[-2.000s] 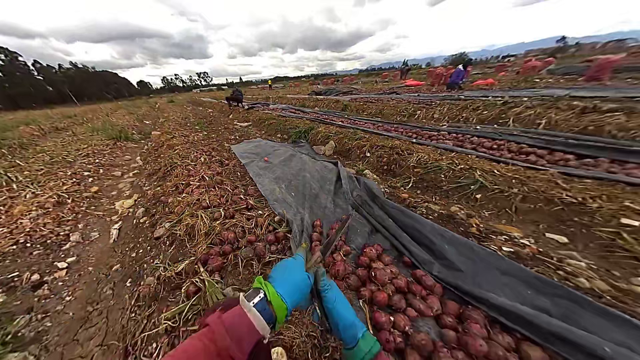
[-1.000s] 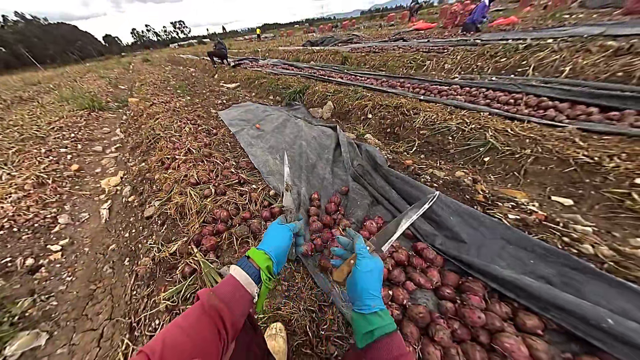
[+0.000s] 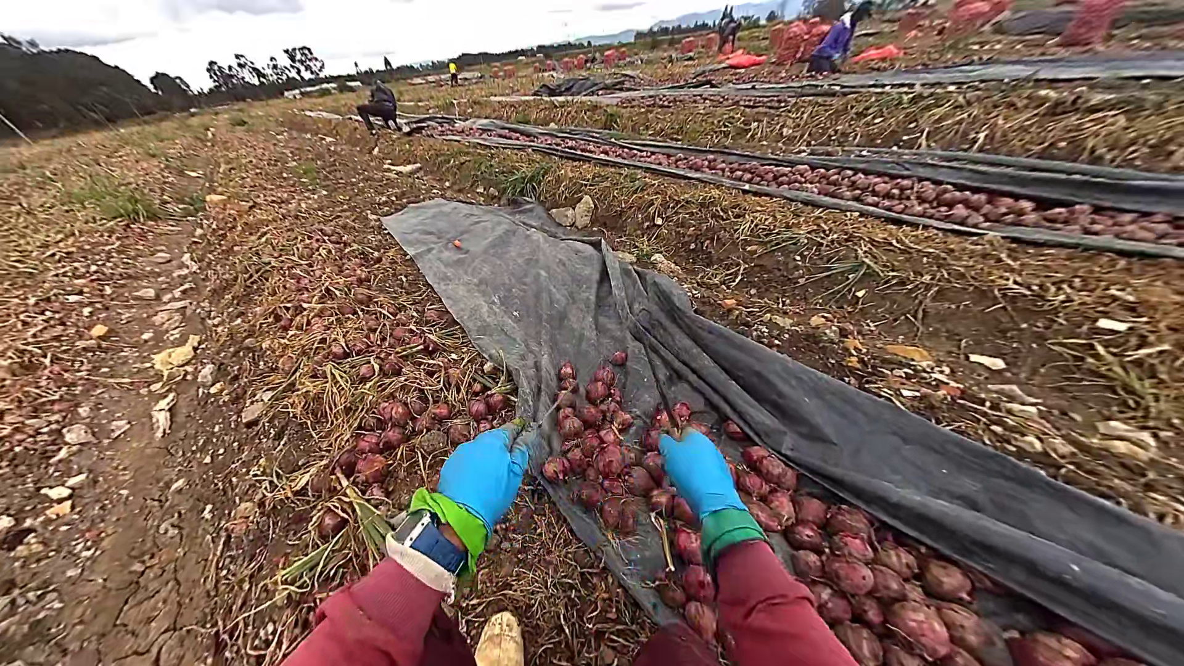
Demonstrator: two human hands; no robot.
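My left hand (image 3: pixel 483 474), in a blue glove, is at the left edge of a dark cloth sheet (image 3: pixel 546 287), its fingers bent near the fabric. My right hand (image 3: pixel 700 472), also gloved in blue, reaches down among red onions (image 3: pixel 610 460) on the sheet. Its fingers are curled, with something small and brownish at the tips. No blade shows plainly at either hand, and what the fingers hold is hidden or too small to tell. More red onions (image 3: pixel 393 413) lie on dry stalks left of the sheet. A larger pile (image 3: pixel 851 578) spreads to the lower right.
A long row of onions (image 3: pixel 888 190) between dark sheets runs across the right. One person crouches (image 3: pixel 379 106) far ahead; another, in purple, bends over (image 3: pixel 835 42) near red mesh sacks (image 3: pixel 800 39). Stones (image 3: pixel 583 211) lie beyond the sheet. A dirt furrow (image 3: pixel 139 527) runs along the left.
One second ago a metal blade showed at each hand; neither shows plainly now. My hands have lowered toward the sheet and the onions. Two seconds ago they were close together.
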